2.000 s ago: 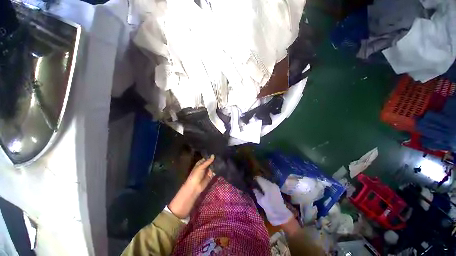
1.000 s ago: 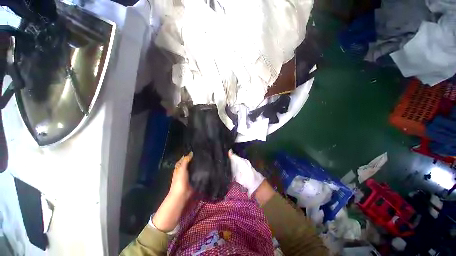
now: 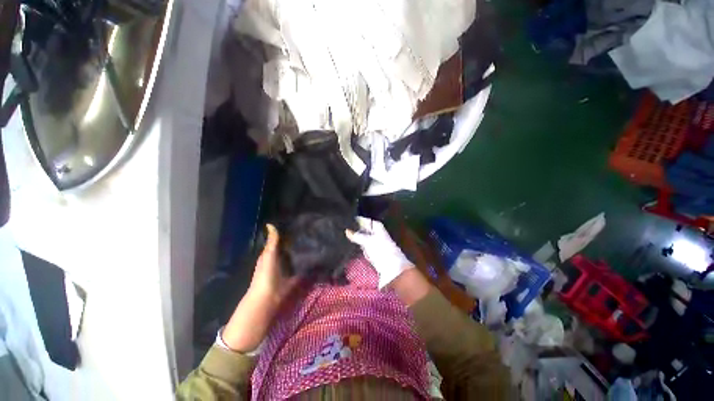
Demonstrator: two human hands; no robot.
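A bunch of black cut pieces point(image 3: 317, 243) lies over the wearer's lap, between the two hands. My left hand point(image 3: 270, 274), bare, holds its left side with the thumb up. My right hand point(image 3: 377, 249), in a white glove, holds its right side. More black cloth point(image 3: 317, 176) lies just beyond, against the lower edge of the heap of cream cut pieces point(image 3: 344, 70). The fingers under the black pieces are hidden.
A white table point(image 3: 109, 258) with a shiny, dark metal-like inset point(image 3: 86, 102) stands at left. A pale curved rim point(image 3: 462, 129) shows under the heap. A blue crate point(image 3: 501, 274), a red plastic frame point(image 3: 607, 301) and an orange crate point(image 3: 654, 145) stand on the green floor at right.
The hands first handled blurred black cloth, then came together around a long black bunch. Now its near end is crumpled between them, and the black cloth beyond is spread wider.
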